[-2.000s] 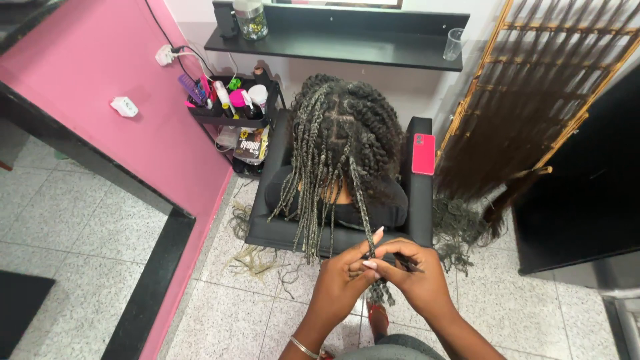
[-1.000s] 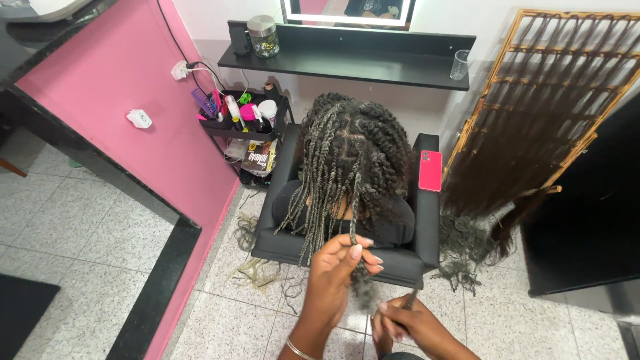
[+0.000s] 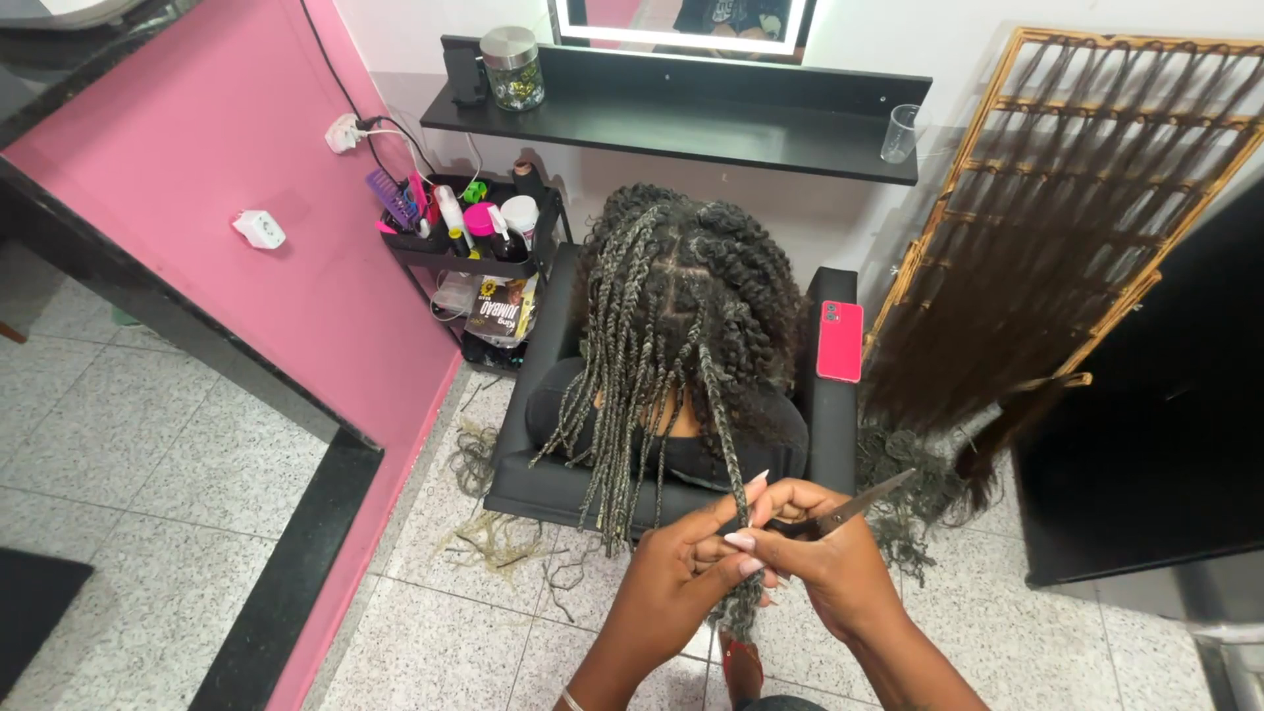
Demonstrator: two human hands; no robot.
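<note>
A person with grey-and-black braided hair (image 3: 691,286) sits in a black armchair (image 3: 837,425), back to me. One long braid (image 3: 724,425) runs down from the head to my fingers. My left hand (image 3: 686,573) is closed on this braid, and loose hair hangs below it. My right hand (image 3: 815,553) pinches the same braid beside the left and also holds scissors (image 3: 864,502), whose blades point up and to the right. The scissor handles are mostly hidden by the fingers.
A red phone (image 3: 840,342) lies on the armrest. Left stands a black cart (image 3: 464,259) with bottles and combs; ahead, a wall shelf (image 3: 681,109) carries a jar (image 3: 513,69) and a cup (image 3: 900,134). A rack of dark hair (image 3: 1047,227) leans at right. Hair scraps (image 3: 494,548) litter the floor.
My right hand has come up from below to the braid beside my left hand, and scissors now show clearly in it. One second ago only the left hand was at the braid.
</note>
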